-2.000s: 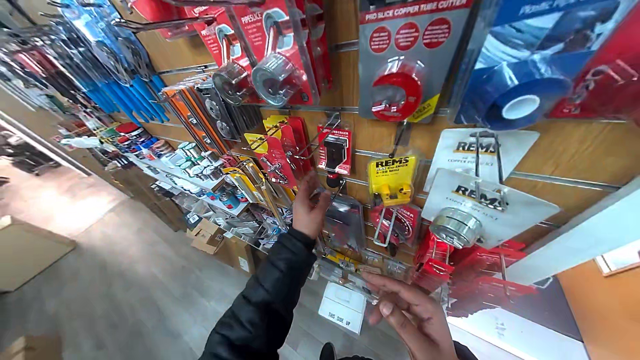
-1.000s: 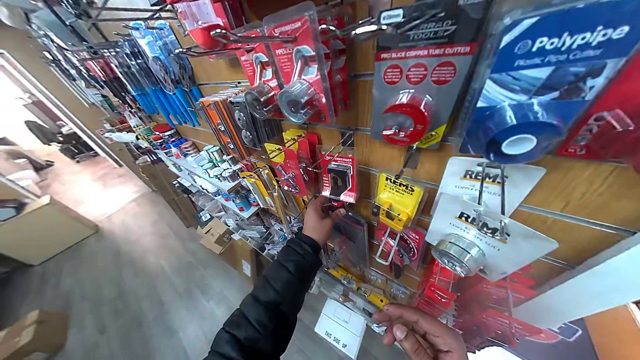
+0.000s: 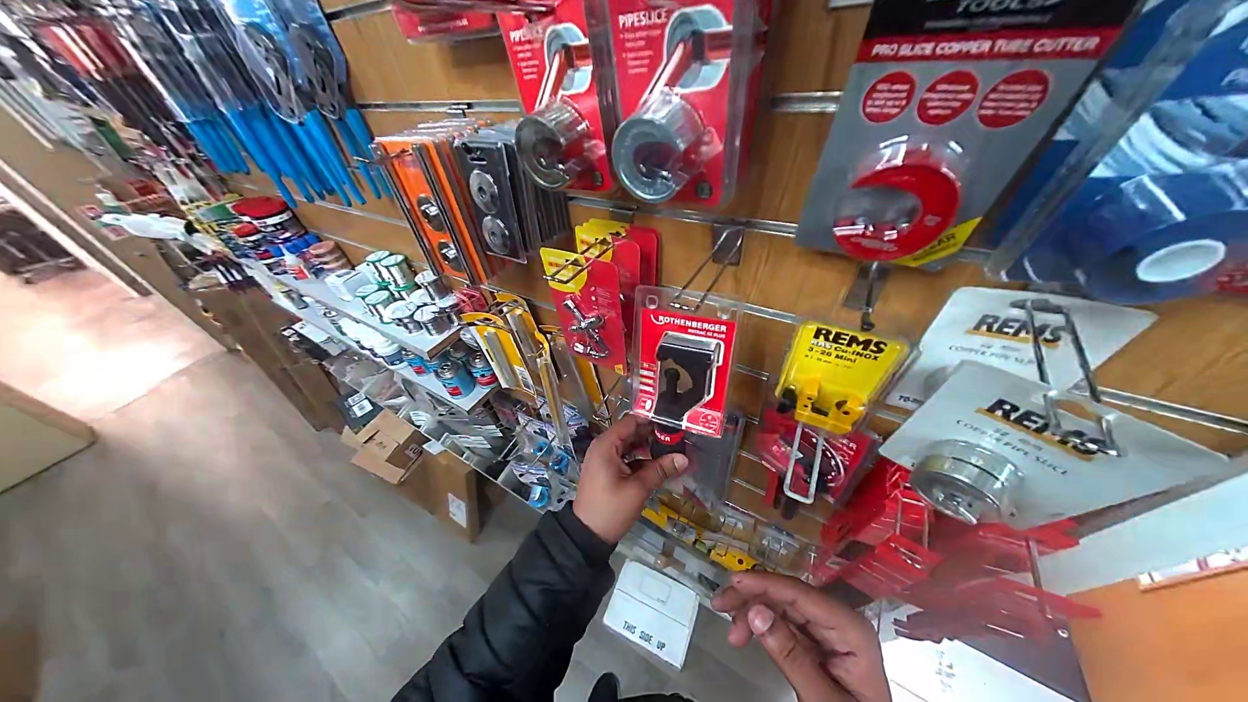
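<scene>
Black-sleeved, my left hand [image 3: 624,478] grips the lower end of a Rothenberger blister pack [image 3: 682,375], red with a black tool inside, at a wire hook on the slatted wall. Its thumb lies over the bottom of the pack. My right hand [image 3: 804,629] is lower right, palm partly up with fingers loosely curled and nothing plainly held. To the right of the pack hangs a yellow REMS cutter pack [image 3: 843,370]. A small red and yellow pack [image 3: 587,312] hangs at its left.
Pipeslice packs [image 3: 673,107], a copper tube cutter pack [image 3: 907,146] and REMS pipe slice cards [image 3: 1033,448] hang around. Blue-handled tools [image 3: 292,107] hang at upper left. Below are shelves of tins [image 3: 400,302], a cardboard box [image 3: 439,478] and a white box [image 3: 651,614].
The view has moved closer to the hooks. My left hand stays at the red and black pack. My right hand remains low on the right.
</scene>
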